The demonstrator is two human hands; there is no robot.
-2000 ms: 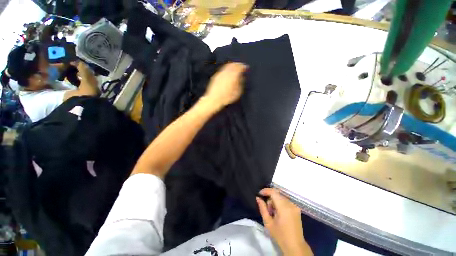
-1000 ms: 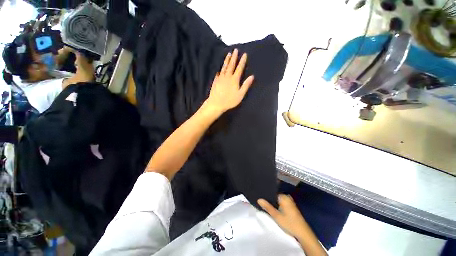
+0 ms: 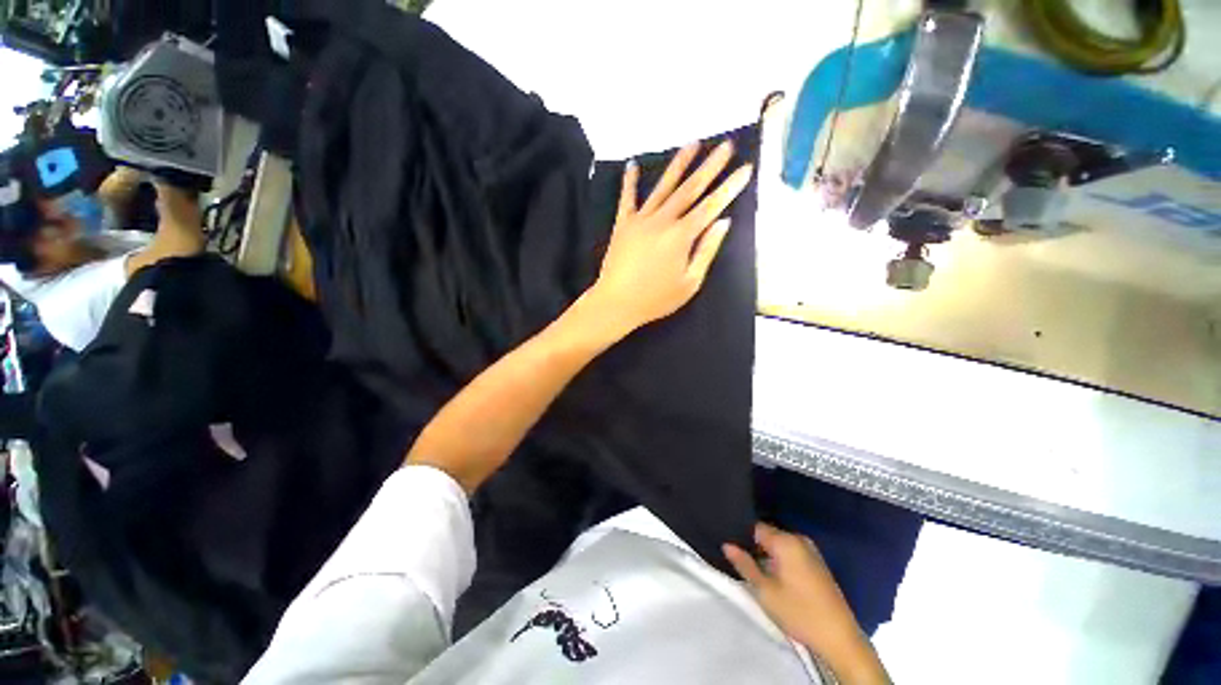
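Observation:
A black garment [image 3: 455,228] covers the left part of the table and hangs over its front edge to the lap. A smooth panel of it [image 3: 683,402] lies with a straight edge beside the sewing machine bed [image 3: 857,295]. My left hand [image 3: 667,248] lies flat on the panel near its far end, fingers spread. My right hand [image 3: 790,575] pinches the panel's near corner below the table edge. The white and blue machine head [image 3: 1018,101] is right of the panel, its needle area lit brightly; the needle itself cannot be made out.
Black garments with pale tags [image 3: 201,468] are heaped at left. Another person [image 3: 80,254] is at far left beside a grey vented box [image 3: 164,107]. A ruler-marked edge [image 3: 964,506] runs along the table front, with a white sheet [image 3: 1004,602] below. A yellow-green ring [image 3: 1105,40] rests on the machine.
The panel has been smoothed out straight and its edge now lies at the machine bed. My left hand has opened from a closed grip and moved right. My right hand still holds the near corner.

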